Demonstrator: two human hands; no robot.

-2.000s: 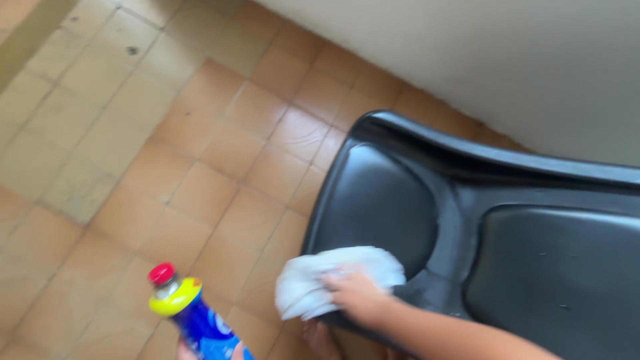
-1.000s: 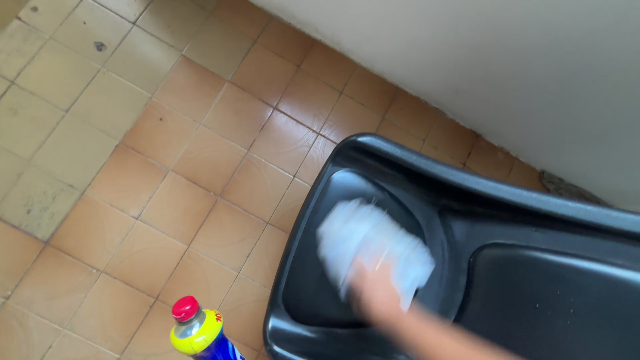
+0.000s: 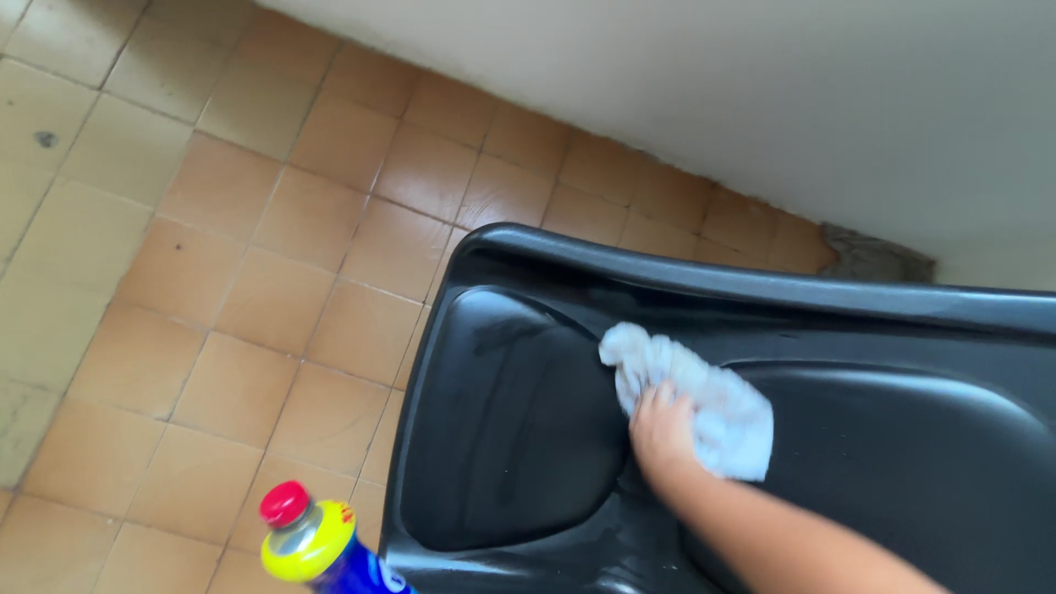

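My right hand (image 3: 667, 429) presses a crumpled pale blue-white cloth (image 3: 726, 412) onto the raised ridge of a black plastic basin unit (image 3: 503, 429), between its small left recess and the larger one at the right. Faint wet streaks show in the left recess. At the bottom, left of the unit, a blue plastic bottle (image 3: 363, 569) with a yellow collar and a red cap leans to the upper left, its lower part cut off by the frame edge. My left hand is out of view.
Orange and yellowish floor tiles (image 3: 264, 297) lie left of and behind the black unit. A pale wall (image 3: 660, 82) runs behind it, with a rough, broken grey patch (image 3: 879, 256) at its foot.
My right hand has moved with the cloth from the unit's front left edge, across the left recess, to the ridge on its right. My left hand, seen at the bottle earlier, has left view.
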